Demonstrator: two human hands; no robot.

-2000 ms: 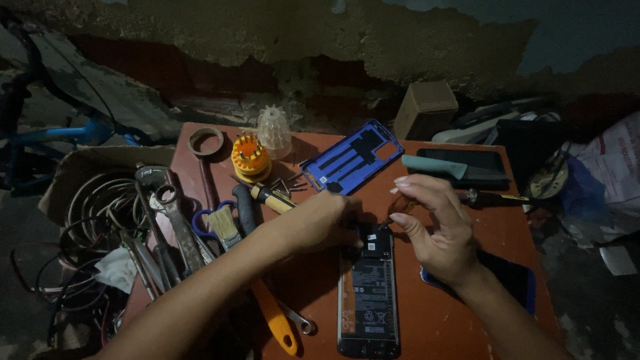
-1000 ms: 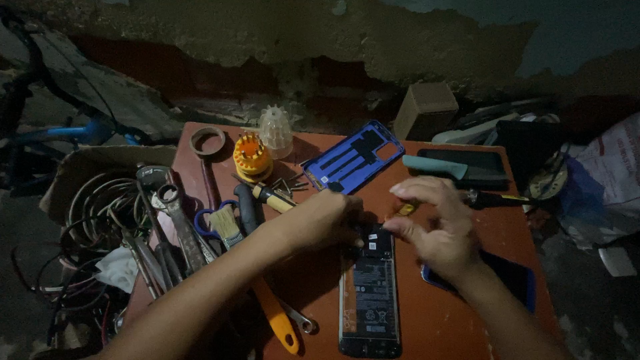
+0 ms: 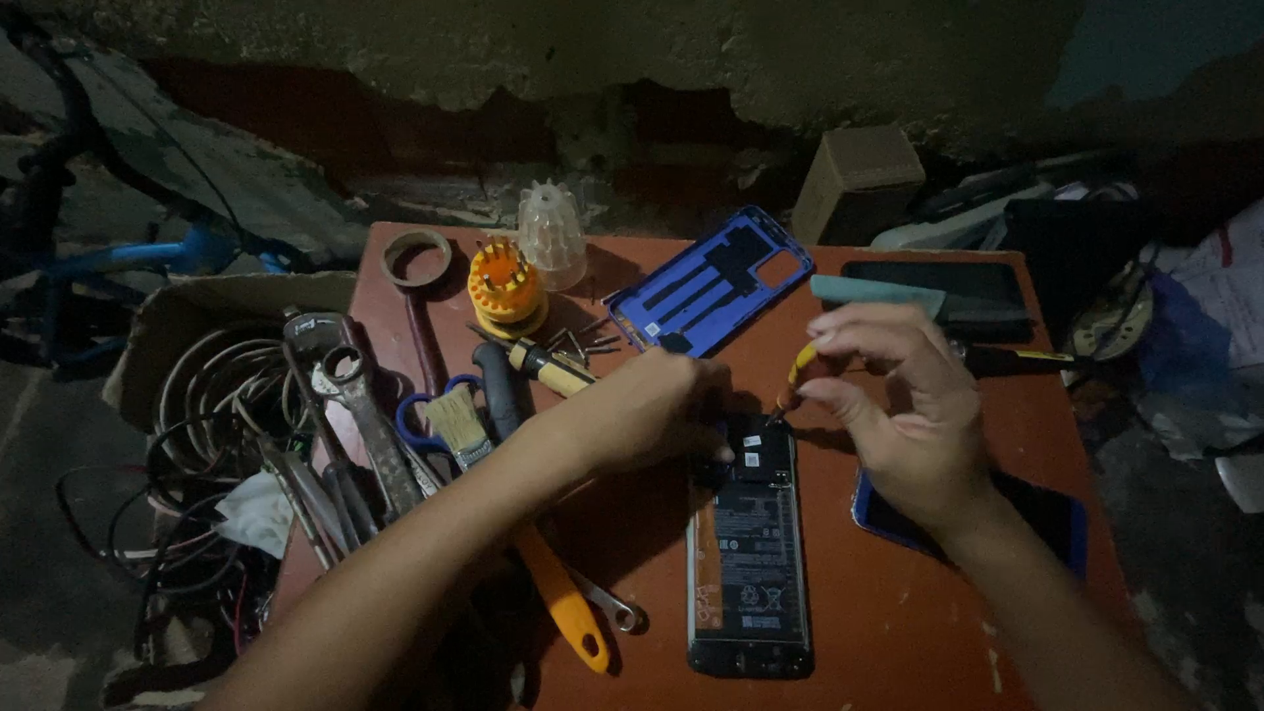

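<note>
An opened smartphone (image 3: 750,553) lies on the red tabletop, its battery and inner parts bare. My left hand (image 3: 662,410) rests on the phone's upper left corner, fingers bent down; whether it grips the edge is hidden. Between thumb and fingers, my right hand (image 3: 894,395) holds a small yellow screwdriver (image 3: 798,375), its tip at the phone's upper right corner. Behind the phone lies a blue phone back cover (image 3: 706,281), inner side up. A second phone with a blue edge (image 3: 1037,513) lies partly under my right forearm.
Left of the phone are an orange bit holder (image 3: 506,286), its clear cap (image 3: 551,237), loose bits, a tape roll (image 3: 416,259), a paintbrush (image 3: 459,425) and wrenches (image 3: 365,420). A cardboard box (image 3: 237,296) holds coiled cables. A dark tablet-like device (image 3: 978,286) lies at back right.
The yellow screwdriver shows more upright at the phone's upper right corner, and the fingers of my right hand have shifted around it. My left hand stays at the upper left corner.
</note>
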